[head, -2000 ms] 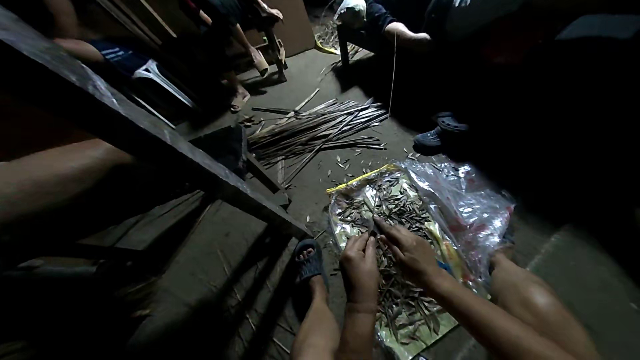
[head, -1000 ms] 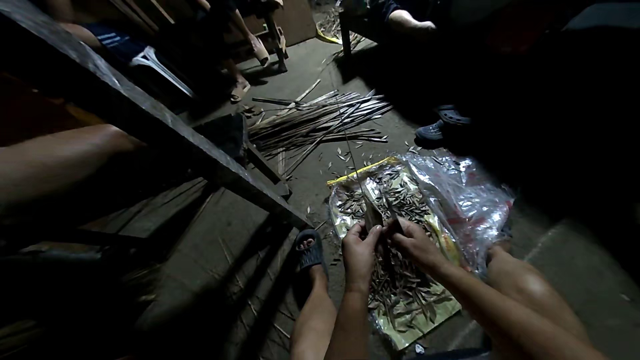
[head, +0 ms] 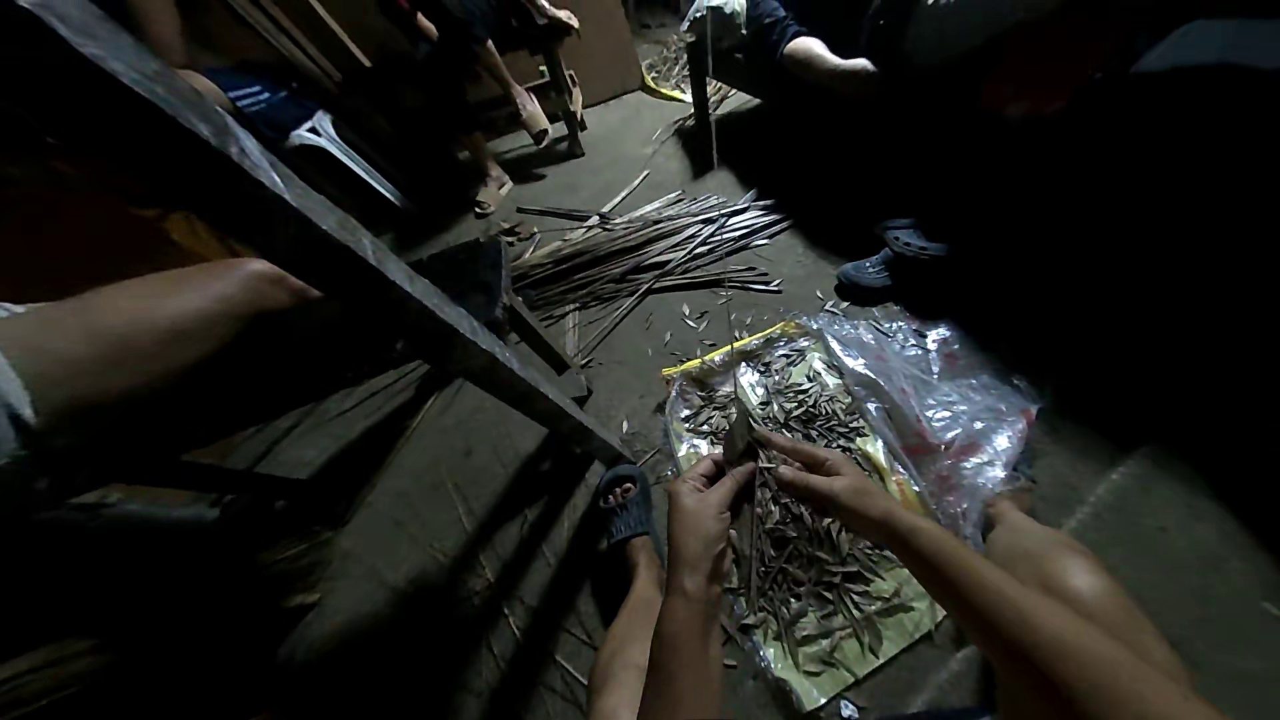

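My left hand [head: 705, 505] pinches a thin strand strung with dry leaf-like pieces [head: 738, 435], thumb and index together. Close on its right, my right hand [head: 825, 480] has its fingertips at the same strung pieces; whether it grips one cannot be told. A thin line rises from the pieces toward the top of the view. Beneath both hands, a plastic sheet or sack [head: 850, 660] with a yellow edge bears many loose brown leaf-like pieces [head: 830, 570]. Crumpled clear plastic [head: 940, 390] lies along its right side.
A pile of long thin sticks [head: 650, 245] lies beyond the sheet. A wooden beam [head: 350, 230] slants across the left, ending near my sandalled foot [head: 628, 510]. Other people's legs and feet show at the upper left; dark clogs [head: 890, 255] and a person's forearm [head: 825, 60] at the upper right.
Since the earliest frame my hands have come closer around the strung pieces, which now stand higher between the fingers. The right hand's fingers are more extended than one second ago.
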